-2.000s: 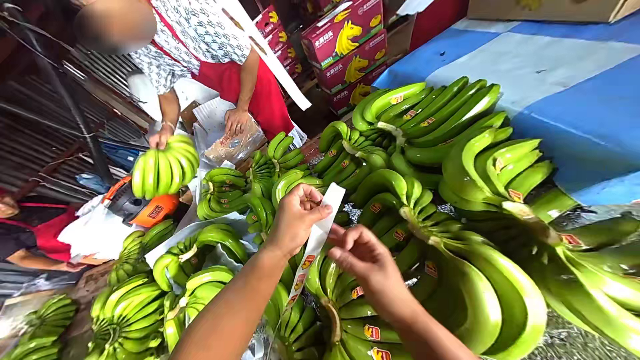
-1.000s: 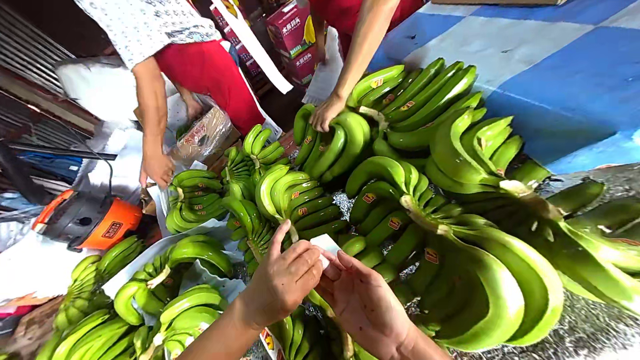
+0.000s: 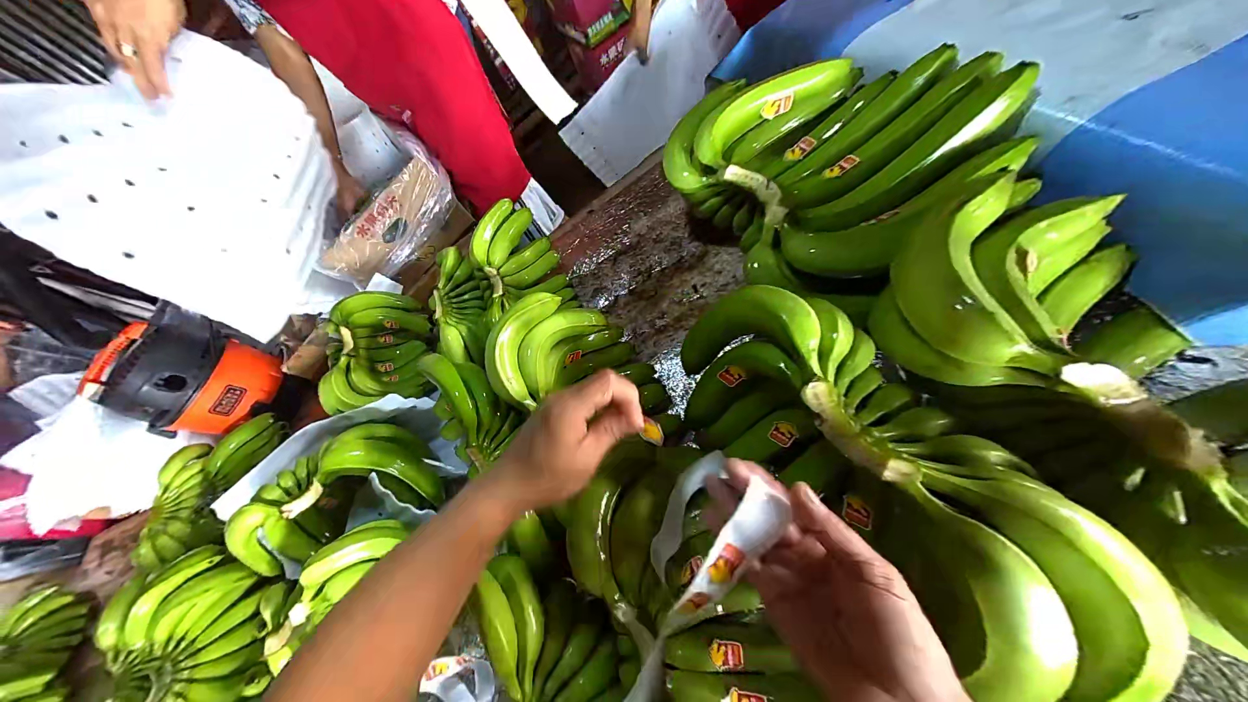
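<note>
My right hand [image 3: 829, 575] holds a white strip of stickers [image 3: 726, 561] that curls over its fingers and hangs down over green bananas. My left hand [image 3: 575, 434] is up and to the left of it, fingers bent, with a small red and yellow sticker [image 3: 652, 431] at its fingertips. Below my hands lies a banana hand [image 3: 624, 526]. Stickers show on the bananas to the right [image 3: 751, 380] and on the large bunch [image 3: 858, 146] at the upper right. More of the strip [image 3: 453, 678] lies at the bottom.
At the upper left a person in a red apron [image 3: 409, 78] holds a perforated white sheet [image 3: 166, 185]. An orange and black machine [image 3: 200, 375] stands at the left. A plastic-wrapped carton [image 3: 390, 219] is beyond the bananas. A blue and white surface [image 3: 1150, 156] is at the right.
My hands have moved apart; one second ago they were together on the strip. The co-worker's hand that touched a banana bunch has left it, and that bunch is gone from there. A white sheet is now held up.
</note>
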